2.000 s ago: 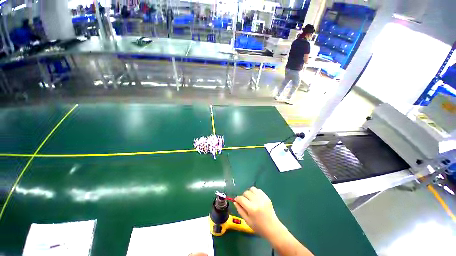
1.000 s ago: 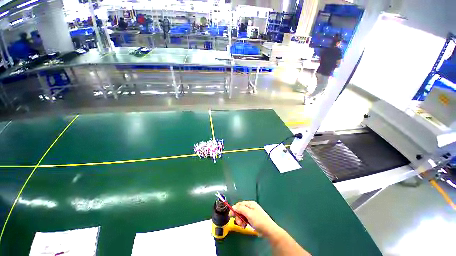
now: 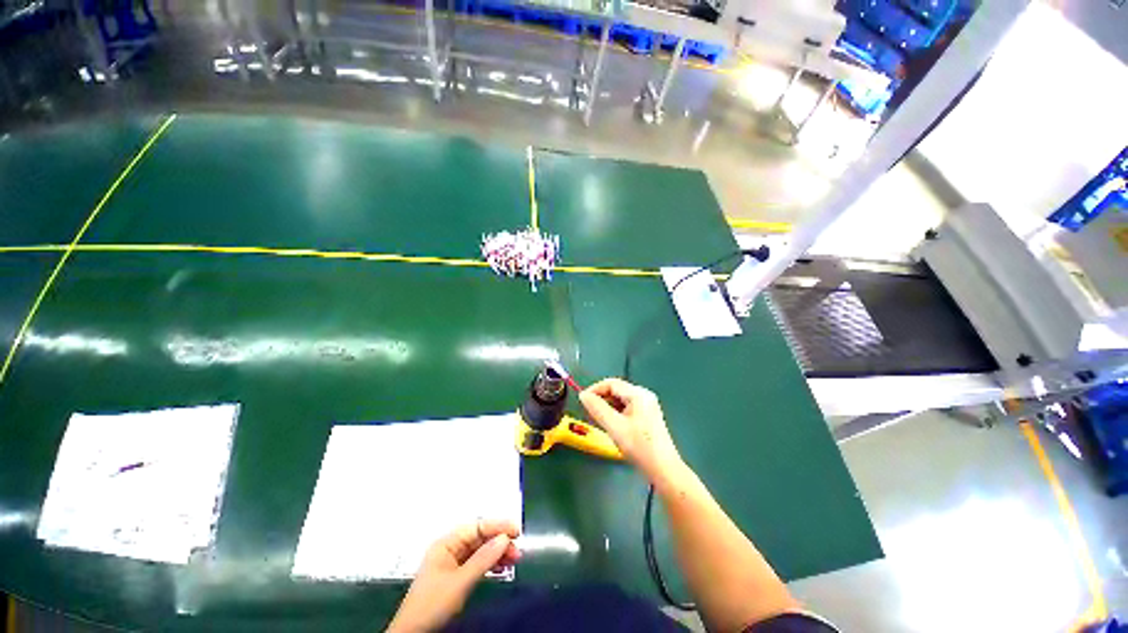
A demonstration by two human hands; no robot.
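Note:
A yellow and black heat gun [image 3: 544, 427] lies on the green bench mat [image 3: 371, 297] with its metal nozzle pointing away from me. My right hand [image 3: 622, 414] pinches a small red wire lead [image 3: 568, 378] with its white end at the nozzle. My left hand [image 3: 468, 559] is at the bottom, over the right corner of a large white sheet [image 3: 402, 495]. Its fingertips are close together near something small and dark, too small to tell. A pile of small red and white wire leads [image 3: 521, 254] lies on the yellow tape lines.
A sheet in a clear sleeve [image 3: 142, 482] with a small dark item lies at the left. A small white sheet [image 3: 701, 303] lies by a white post [image 3: 854, 155] at the right. A black cord [image 3: 652, 550] loops beside my right forearm. A conveyor [image 3: 884, 322] stands right of the bench.
The view has tilted down, so the bench sits higher. My left hand has come fully into view. My right hand still holds a red lead at the nozzle. The walking person is out of view.

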